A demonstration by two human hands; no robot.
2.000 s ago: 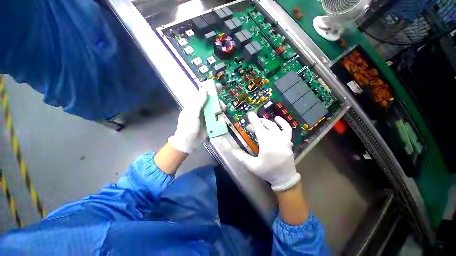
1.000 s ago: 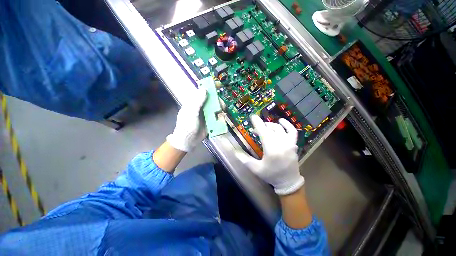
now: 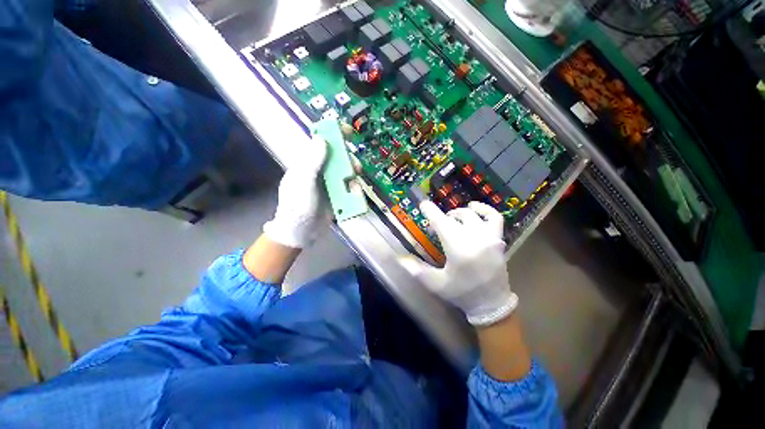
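The large green main circuit board [image 3: 449, 105] lies in its pale frame on the rails, with grey blocks, a round coil and a black block with red-copper spots. My left hand [image 3: 299, 197], in a white glove, holds a small light-green board [image 3: 340, 172] upright along the near-left edge of the main board. My right hand [image 3: 470, 260], also gloved, is over the near corner of the main board. Its index fingertip is by small parts next to the black coil block [image 3: 461, 186]. Whether it grips anything there cannot be told. An orange strip [image 3: 418, 235] lies at the near edge.
Silver conveyor rails [image 3: 205, 63] run on both sides. At the right, a green-matted shelf holds a black tray of orange components [image 3: 606, 90], a tray with green strips [image 3: 681, 194] and a white fan base [image 3: 532, 15]. A person in blue clothing [image 3: 109, 109] is at the upper left.
The view has shifted, so the board and trays appear slightly further left and up. The small green board has moved a little left from my right hand. The right index finger is more extended.
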